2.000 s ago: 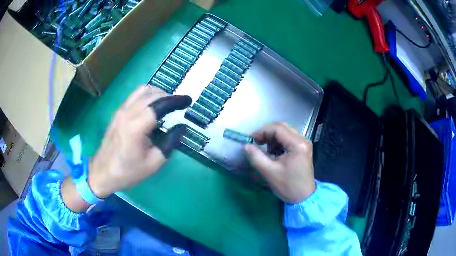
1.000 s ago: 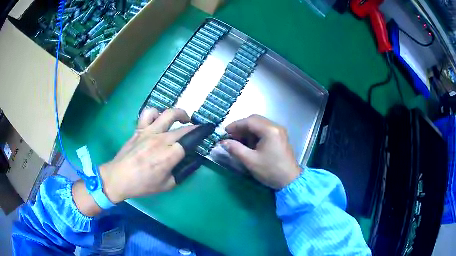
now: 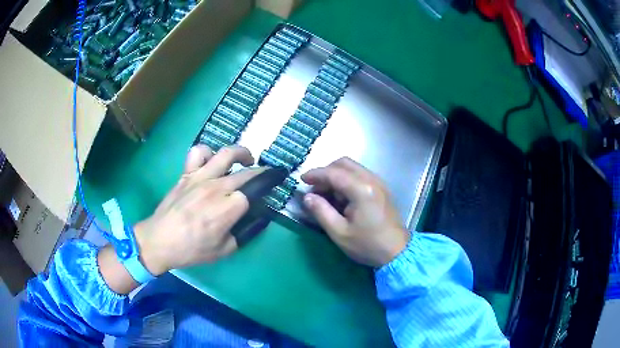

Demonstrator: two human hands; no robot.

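A silver metal tray (image 3: pixel 381 129) holds two long slanting rows of dark green capacitors (image 3: pixel 306 112), with a few more at its near edge. My left hand (image 3: pixel 204 211), with black finger cots, lies over the tray's near left corner; its cotted index finger touches the capacitors at the near edge. Whether it grips one is hidden. My right hand (image 3: pixel 360 207) is just right of these capacitors, inside the tray's near edge. Its thumb and index finger are slightly apart, with no part visible between them.
An open carton (image 3: pixel 160 68) heaped with loose green parts stands at the upper left. A shallow black tray (image 3: pixel 472 204) lies right of the metal tray, and a deep black bin (image 3: pixel 584 238) beyond it. A red-handled tool (image 3: pixel 513 34) lies at the upper right. A blue cord (image 3: pixel 76 129) hangs at left.
Two seconds ago my right hand held a capacitor above the tray. It then moved left to the near-edge parts and now holds none visibly. My left hand came down onto those parts.
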